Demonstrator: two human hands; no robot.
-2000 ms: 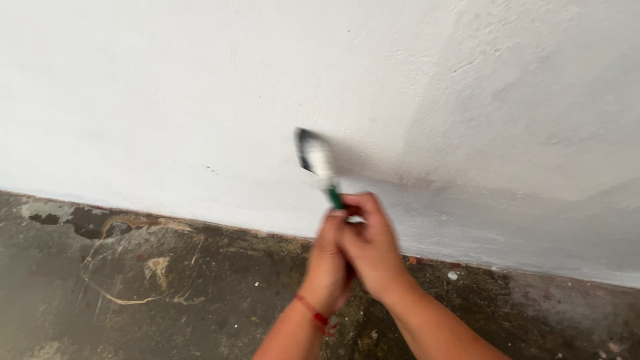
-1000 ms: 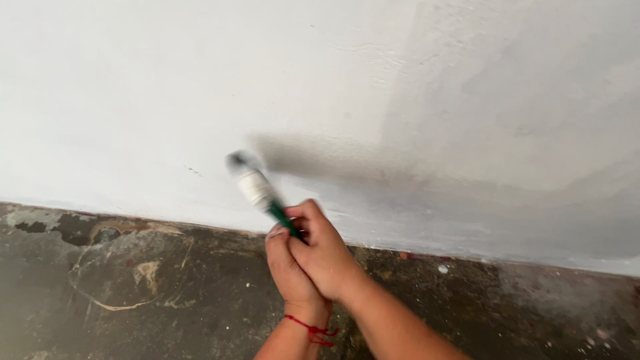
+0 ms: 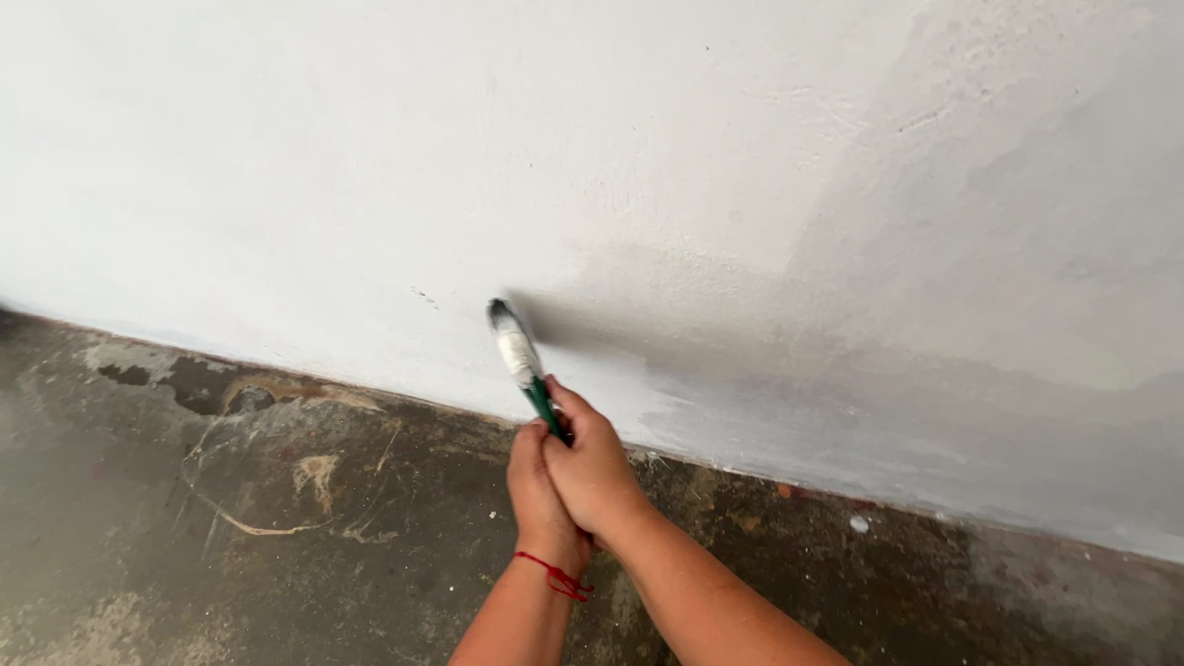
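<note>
A paintbrush (image 3: 518, 353) with a green handle, a whitish ferrule and dark bristles points up and to the left against the white wall (image 3: 305, 185). Both hands are clasped together round its handle. My left hand (image 3: 538, 490), with a red string bracelet at the wrist, is on the left side of the grip. Pressed against it, my right hand (image 3: 592, 462) lies on the right, its thumb side along the handle. The lower end of the handle is hidden in the hands. The bristle tips are slightly blurred at the wall's surface.
Greyer, damp-looking patches (image 3: 999, 305) cover the wall's right side, with rough bumps near the top right. Below, a worn dark concrete floor (image 3: 305, 573) meets the wall along a slanting edge. It carries pale stains, a curved light mark and a white spot (image 3: 859, 524).
Two seconds ago the brush was farther right on the wall; it moved left with both hands by one second ago. Since then it has shifted slightly right and its bristles sit a little lower.
</note>
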